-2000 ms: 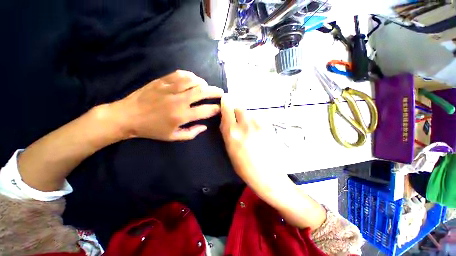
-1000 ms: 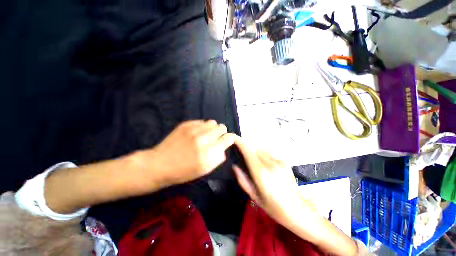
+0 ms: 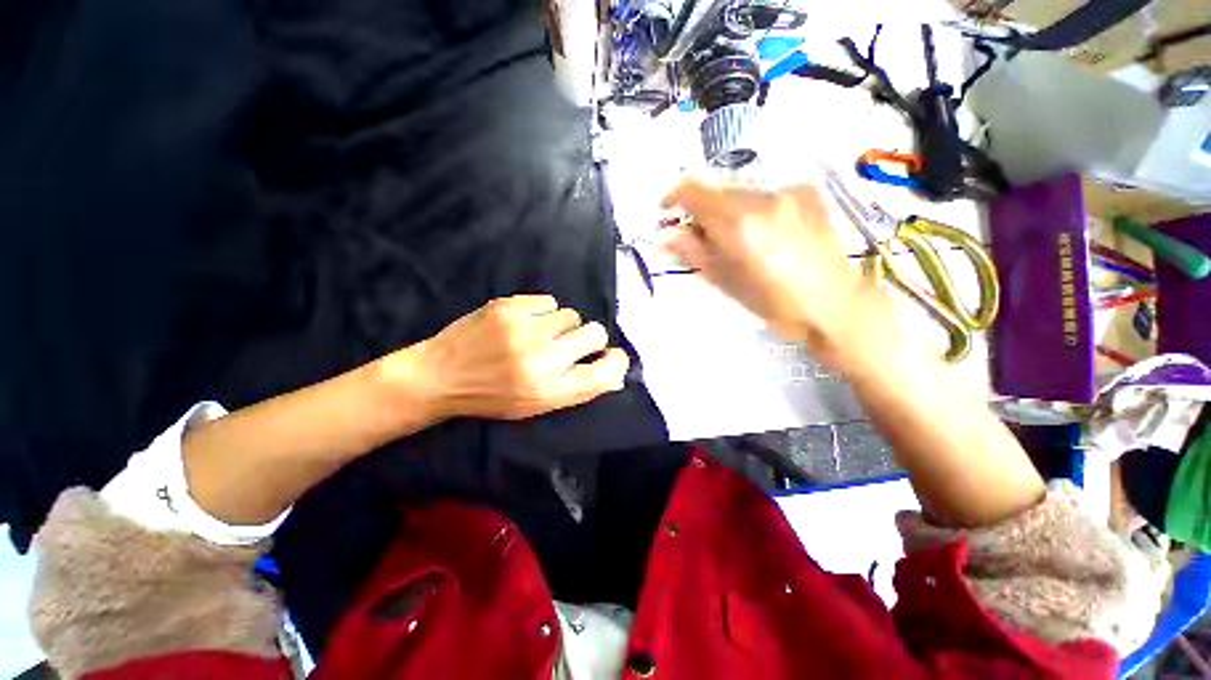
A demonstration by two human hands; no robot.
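Observation:
Black fabric (image 3: 438, 226) covers the left side and reaches down into the lap, its edge along the white table. My left hand (image 3: 538, 359) lies on the cloth at that edge with curled fingers, pinching the fabric there. My right hand (image 3: 764, 253) is blurred over the table, right of the cloth edge. A small thin metal piece (image 3: 638, 256) shows by its fingertips; whether the hand holds it is unclear. The sewing machine's metal parts (image 3: 651, 53) and its ribbed grey knob (image 3: 729, 134) are at the top centre.
Yellow-handled shears (image 3: 950, 272) lie partly behind my right forearm. A black tool (image 3: 940, 140) and an orange and blue handle (image 3: 890, 166) lie above them. A purple box (image 3: 1043, 292) stands at the right. Blue crate edges and a green cloth (image 3: 1191, 485) are at the lower right.
My right hand has left my left hand at the cloth edge and moved up and right over the table. My left hand stays near the edge. The cloth's lower edge is now more visible.

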